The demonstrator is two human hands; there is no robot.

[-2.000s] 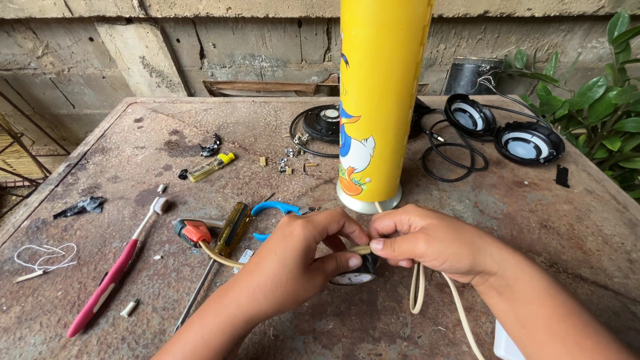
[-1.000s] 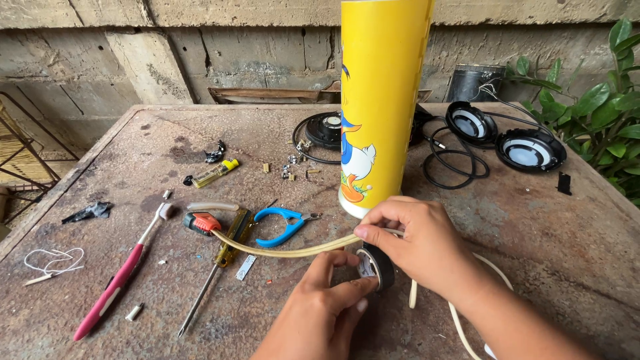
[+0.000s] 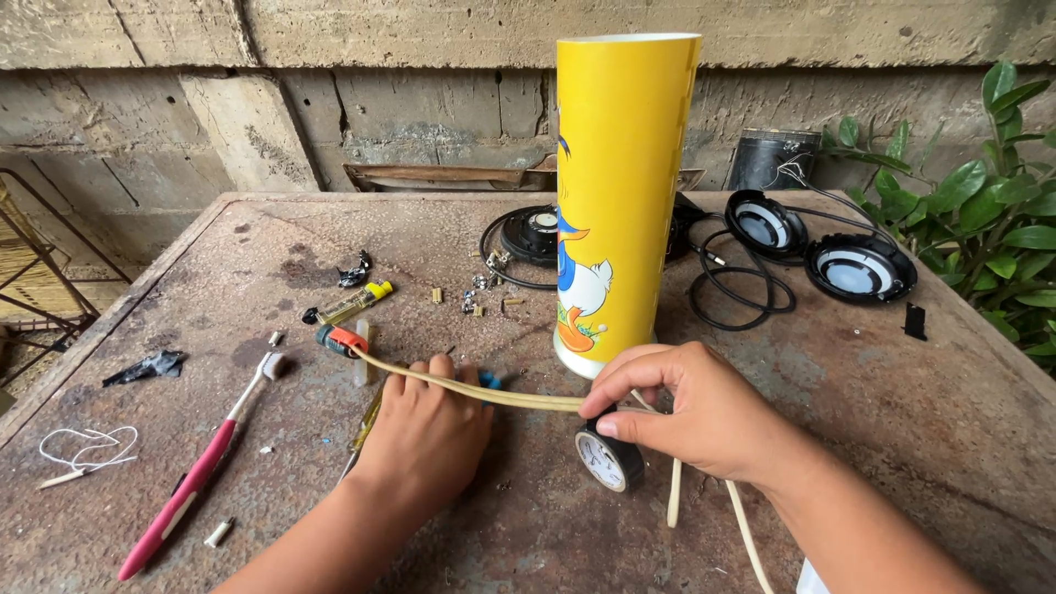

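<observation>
Between its thumb and fingers my right hand [image 3: 685, 412] pinches a cream cable [image 3: 495, 398] together with a roll of black electrical tape [image 3: 610, 462], which hangs below the fingers. The cable runs left to an orange and dark plug-like part [image 3: 341, 341]. My left hand [image 3: 429, 421] is on the table, passing under the cable, its fingers over blue-handled pliers [image 3: 490, 381] that are mostly hidden; whether it grips them cannot be seen. A screwdriver with a yellow handle [image 3: 367, 421] lies beside that hand. Behind the right hand stands a yellow cylinder with a duck picture [image 3: 623, 198].
Left on the rusty table lie a pink toothbrush [image 3: 202, 470], a yellow-capped clear tool [image 3: 355, 304], white string [image 3: 87, 445] and black tape scraps [image 3: 148, 368]. Small metal parts [image 3: 478, 297] lie farther back. Black speaker-like parts [image 3: 860, 268] with a black cable [image 3: 742, 318] sit at right.
My left hand has left the tape roll and moved left to the pliers, which lay uncovered one second ago. The tape roll now hangs from my right hand. The view takes in more of the cylinder's top.
</observation>
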